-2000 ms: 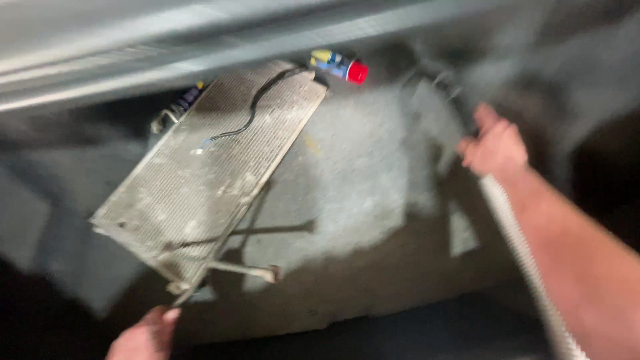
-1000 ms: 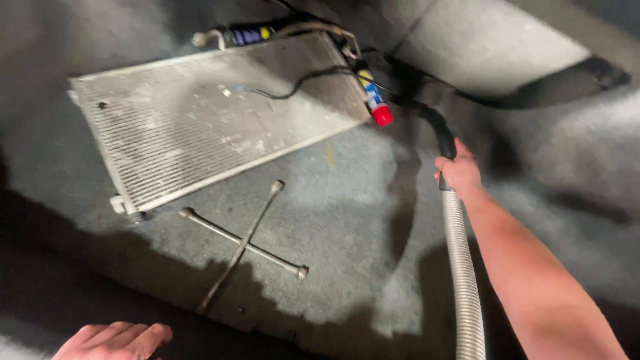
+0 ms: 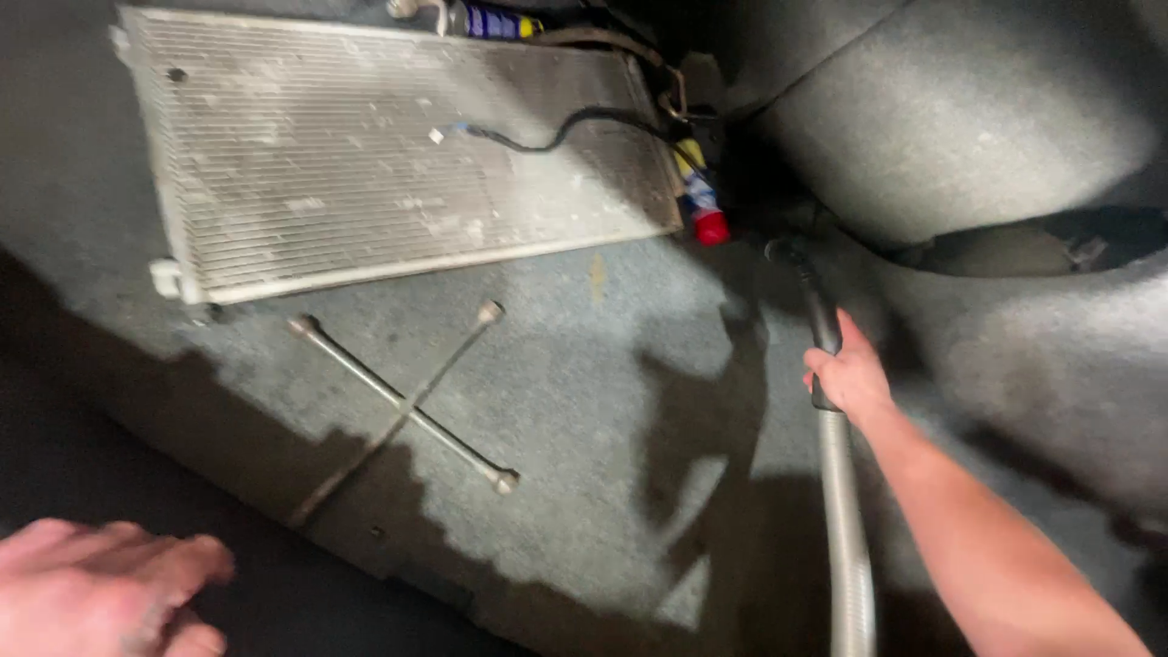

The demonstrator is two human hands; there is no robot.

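My right hand [image 3: 847,370] is closed around the black handle [image 3: 824,319] of a vacuum hose; its ribbed grey hose [image 3: 841,529] runs down to the bottom edge. The handle's far end lies in shadow near the carpet. My left hand [image 3: 109,584] is at the lower left, slightly blurred, with no object visible in it. A four-way lug wrench [image 3: 408,406] lies on the grey carpet [image 3: 584,392] between my hands. Above it lies a flat finned car condenser [image 3: 365,164], with a black cable [image 3: 557,137] across it.
A spray can with a red cap [image 3: 703,196] rests against the condenser's right end. A blue and yellow can [image 3: 493,20] and a bent metal pipe [image 3: 602,38] are behind it. Carpeted trim [image 3: 958,119] with a recess rises at the right. A dark edge [image 3: 228,547] crosses the lower left.
Two seconds ago my left hand was at the condenser's lower corner, by the lug wrench; now it is away from both. The condenser lies at a different angle. The view has shifted considerably.
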